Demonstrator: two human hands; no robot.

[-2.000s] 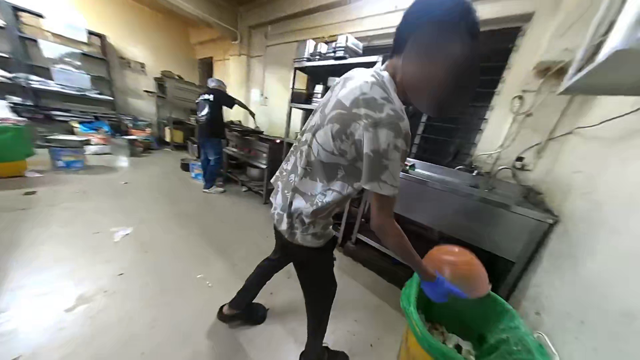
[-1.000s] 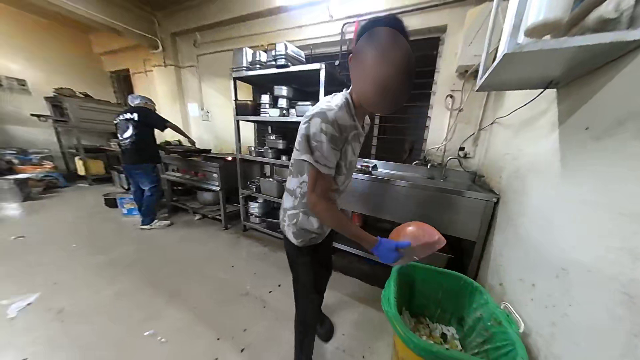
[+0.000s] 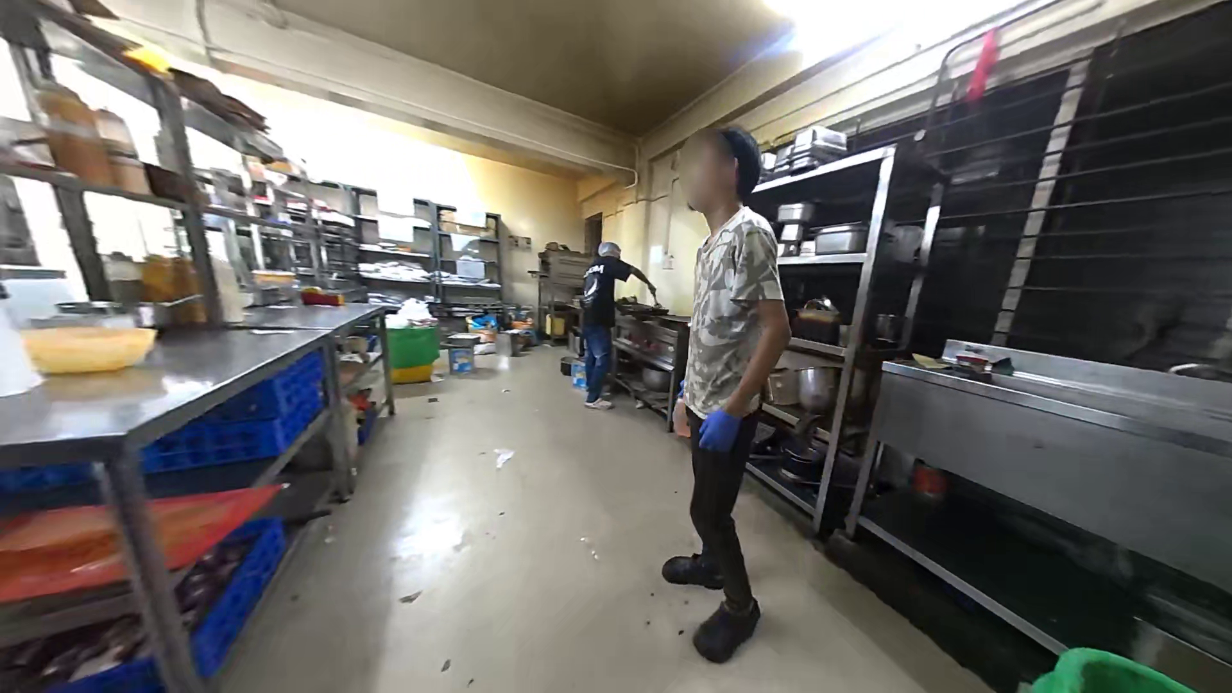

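Neither my left hand nor my right hand is in view. A co-worker in a patterned T-shirt (image 3: 736, 308) stands on the floor to the right of the middle, with a blue glove (image 3: 719, 430) on the lowered near hand. An orange thing (image 3: 681, 416), mostly hidden behind this person's body, shows at the far side. Farther back, a second person in a dark T-shirt (image 3: 599, 298) reaches one arm over a metal cooking range (image 3: 650, 332). The green rim of a lined bin (image 3: 1107, 672) shows at the bottom right corner.
A steel worktable (image 3: 221, 361) with a yellow bowl (image 3: 89, 347) runs along the left, blue crates (image 3: 241, 423) beneath it. On the right stand a rack of steel pans (image 3: 842, 260) and a steel sink unit (image 3: 1049, 414). Scraps (image 3: 503, 457) lie on the floor.
The view has swung left. The nearer co-worker, bent over the green-lined bin with an orange bowl before, now stands upright away from it.
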